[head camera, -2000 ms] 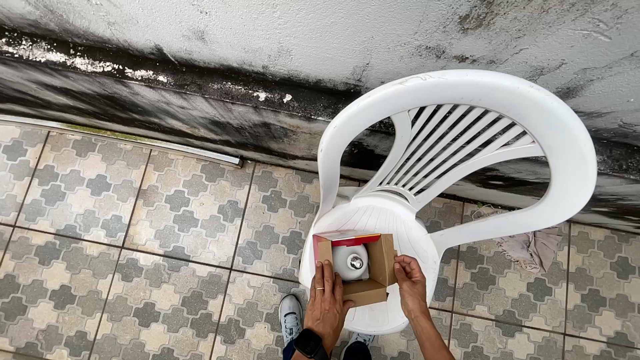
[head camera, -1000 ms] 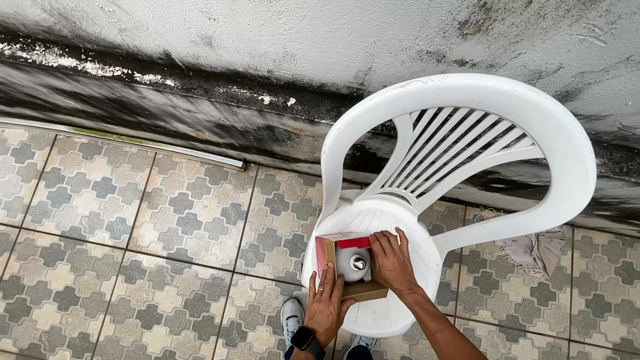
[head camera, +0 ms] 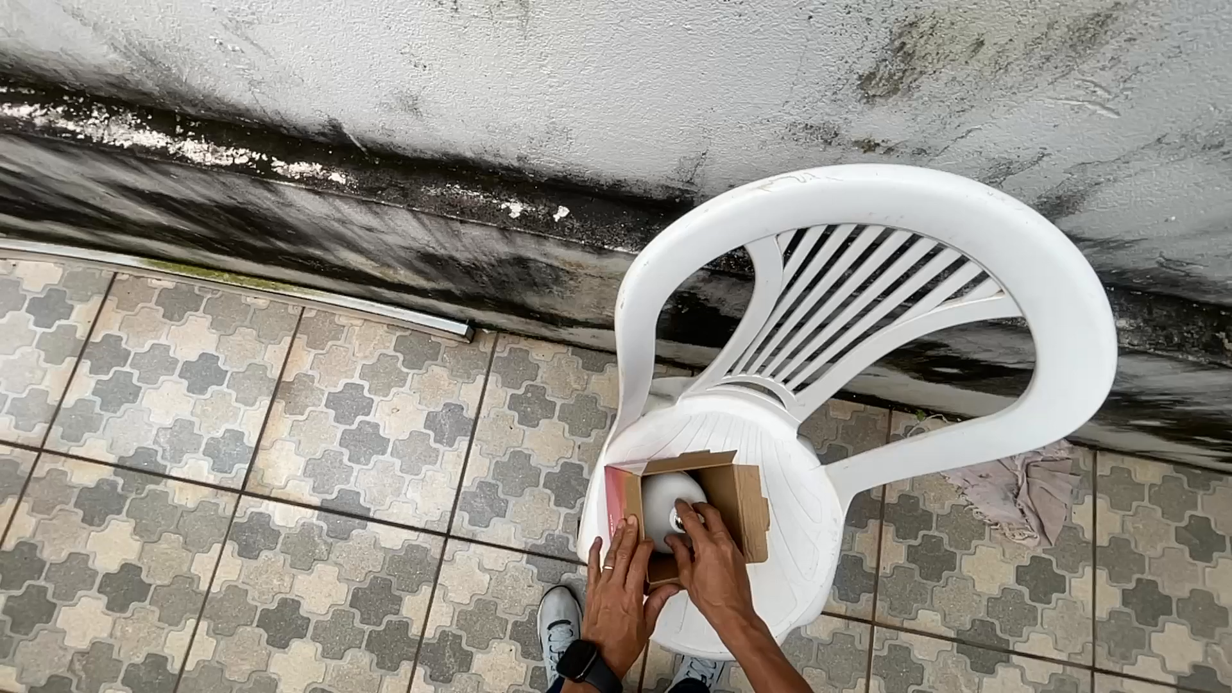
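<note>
An open cardboard box (head camera: 749, 510) with a red-pink side stands on the seat of a white plastic chair (head camera: 804, 568). Inside the box sits a rounded white object, perhaps a light bulb (head camera: 662, 500), with a metallic part at its middle facing up. My left hand (head camera: 618, 587), with a ring and a dark watch at the wrist, holds the box by its left and near sides. The fingers of my right hand (head camera: 710, 558) reach into the box and pinch the white object at its metallic part, which they partly hide.
The chair's slatted backrest (head camera: 866, 192) leans toward a stained white wall (head camera: 539, 96). A crumpled cloth (head camera: 1030, 491) lies on the patterned tile floor (head camera: 346, 481) at right. A metal strip (head camera: 385, 313) runs along the wall's foot. My shoes (head camera: 560, 626) are below the chair.
My right hand was at the box's right flap, then over its far right edge; now its fingers are inside on the white object. The box's flaps have opened outward. My left hand stays on the box.
</note>
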